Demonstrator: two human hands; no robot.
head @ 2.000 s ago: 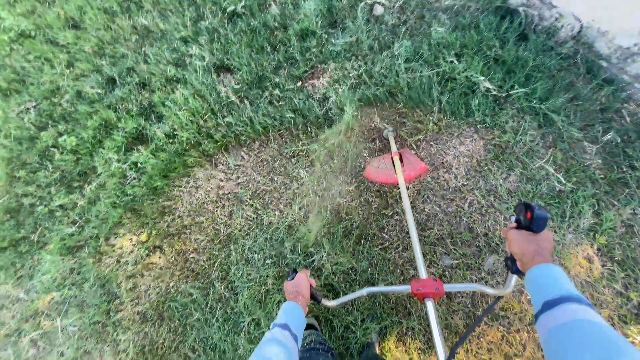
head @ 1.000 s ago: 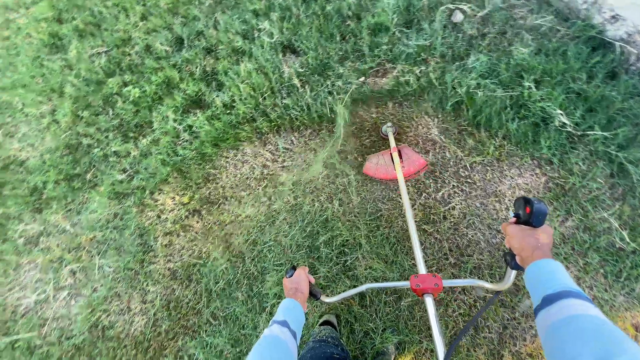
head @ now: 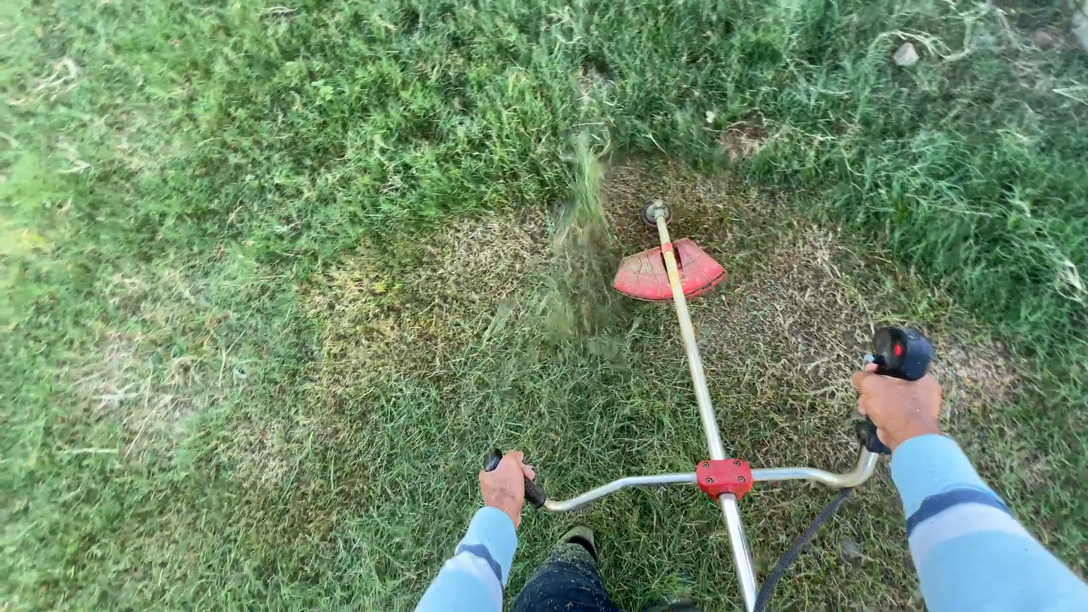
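Observation:
A brush cutter with a straight metal shaft (head: 694,374) reaches forward from the bottom right of centre. Its silver handlebar (head: 620,486) is held by a red clamp (head: 723,478). My left hand (head: 505,486) is closed round the black left grip. My right hand (head: 899,406) grips the right handle, below a black control housing (head: 903,352) with a red button. Near the shaft's far end sits a red debris guard (head: 670,270), with the round cutting head (head: 657,212) just beyond it, low over short grass. Blurred clippings (head: 582,246) fly up left of the head.
Taller green grass (head: 476,102) stands ahead and to both sides of a patch of short, brownish turf (head: 799,297). A pale stone (head: 906,55) lies at the upper right. My shoe (head: 580,537) shows at the bottom, and a dark ribbed cable sleeve (head: 799,548) hangs beside the shaft.
The view has shifted over the ground, and the pale paved edge at the upper right has mostly left it. Both hands keep their grips. The spray of clippings has changed shape.

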